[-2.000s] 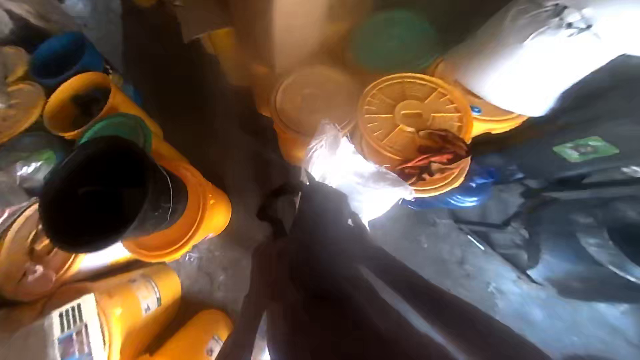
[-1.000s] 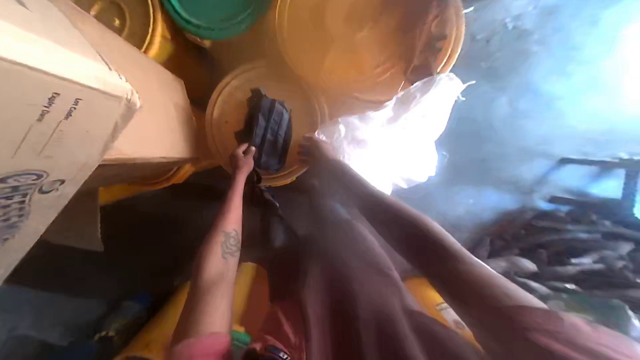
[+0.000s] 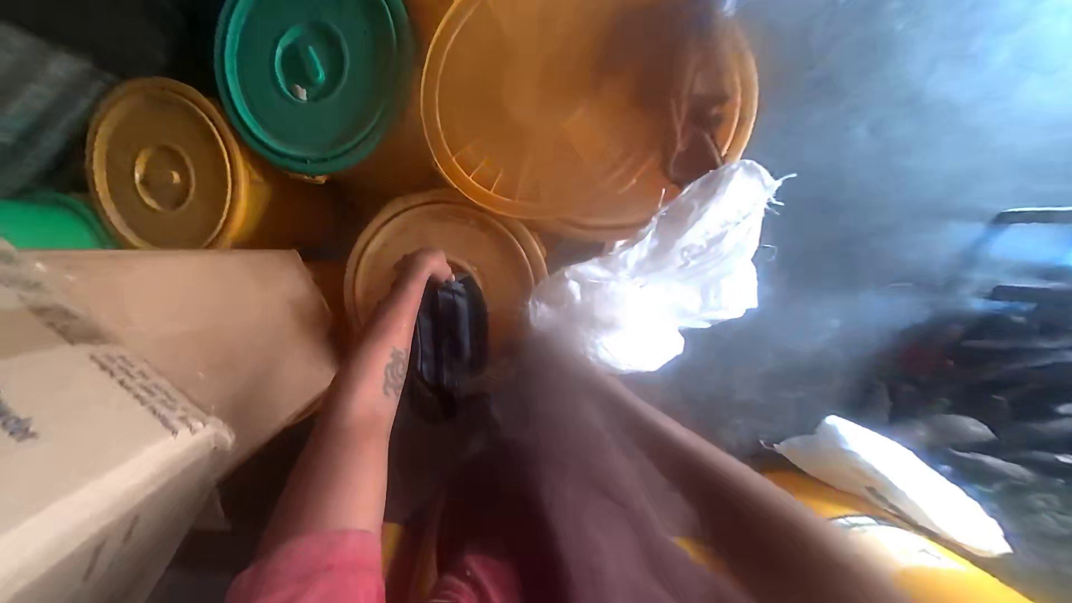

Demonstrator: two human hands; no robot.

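Observation:
My left hand (image 3: pixel 429 266) grips the top of a black, folded-looking item (image 3: pixel 452 331), which hangs over the front part of an orange round drum lid (image 3: pixel 502 251). My right forearm reaches in from the lower right. Its hand is blurred and lost in shadow near the lower edge of a white woven plastic sack (image 3: pixel 653 285), so its fingers cannot be made out. The sack lies crumpled beside a larger orange drum lid (image 3: pixel 536 109), on which a dark reddish thing (image 3: pixel 697 138) rests.
Cardboard boxes (image 3: pixel 193 327) stand close at the left. Behind them are a green drum lid (image 3: pixel 314 79) and a yellow drum lid (image 3: pixel 163 172). At the lower right, a white sack piece (image 3: pixel 896 481) lies over a yellow container (image 3: pixel 946 574). Smoke or haze hangs at the right.
The view has shifted considerably. The black item, upright on the lid a second ago, now sits lower, with my left hand at its top instead of its lower left side.

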